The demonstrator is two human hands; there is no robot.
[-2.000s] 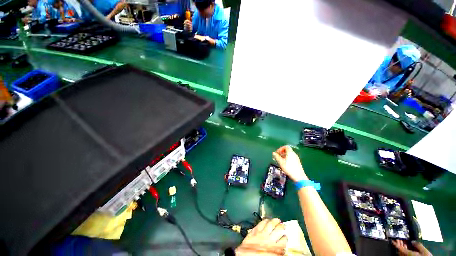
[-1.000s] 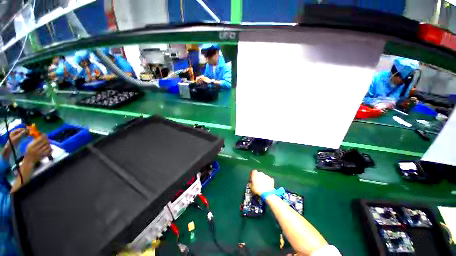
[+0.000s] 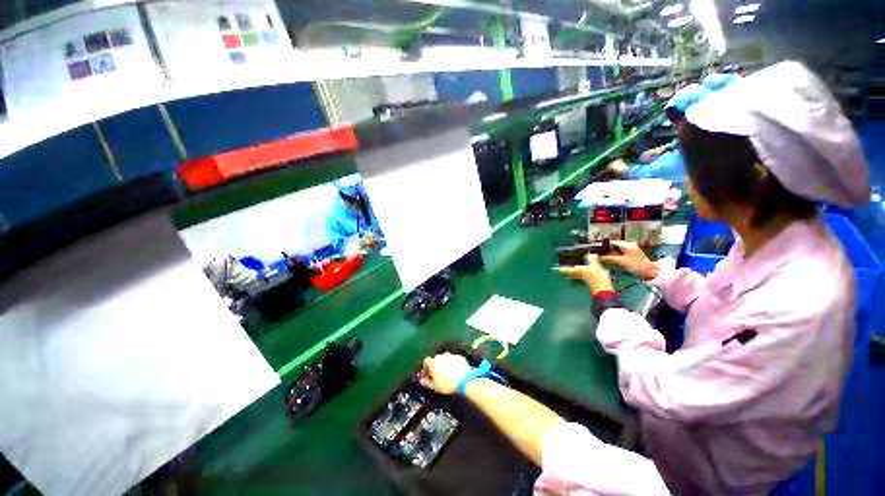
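A black foam tray (image 3: 466, 465) lies on the green mat in front of me, cut off by the bottom edge. Two circuit board assemblies show at its left side, one board (image 3: 393, 417) beside another board (image 3: 429, 436). My right hand (image 3: 444, 374), with a blue wristband, is over the tray's back left part, just behind the boards. Its fingers are curled and blurred; I cannot tell whether they hold anything. My left hand is out of the picture.
A person in pink (image 3: 737, 329) stands close at right, hands holding a dark unit (image 3: 582, 254). Behind the tray lie white paper (image 3: 505, 318), a tape roll (image 3: 493, 347) and black housings (image 3: 322, 380). White sheets (image 3: 116, 358) hang at left; power supplies (image 3: 624, 223) stand farther back.
The view has swung right, away from the power supplies and tilted tray. My right hand has moved from the boards on the mat to the foam tray. My left hand has left the picture.
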